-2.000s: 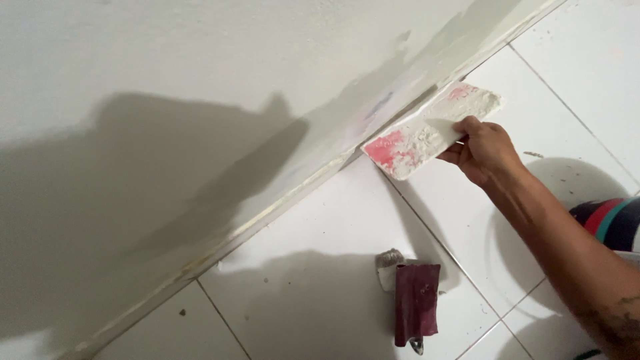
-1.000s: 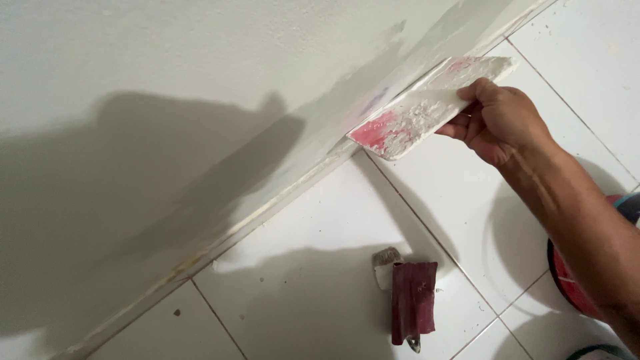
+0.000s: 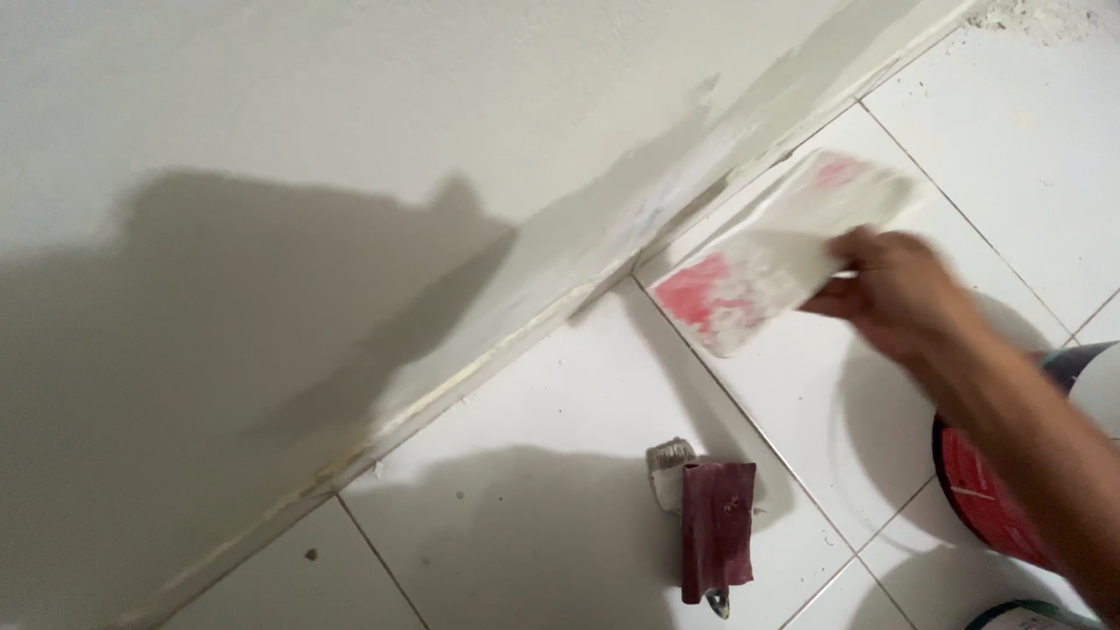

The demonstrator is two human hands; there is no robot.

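Observation:
My right hand [image 3: 901, 280] grips the near long edge of a flat, pale spreader plate [image 3: 779, 254], thumb on top. White filler and pinkish-red patches cover its face. The plate is tilted just off the foot of the white wall [image 3: 350, 114], over the floor tiles, and is slightly blurred. Fresh smears of filler run along the lower wall above the narrow skirting edge [image 3: 464, 372]. My left hand is out of the frame.
A paintbrush [image 3: 672, 468] lies on the tiles partly under a folded maroon sheet [image 3: 717, 529]. A red bucket [image 3: 984, 494] stands at the right, partly behind my forearm, above another container's rim [image 3: 1019, 612]. Crumbs of debris [image 3: 1041, 17] lie at the upper right.
My right hand has drawn the plate away from the wall, where its edge was against the surface one second ago. The brush and maroon sheet have stayed in place.

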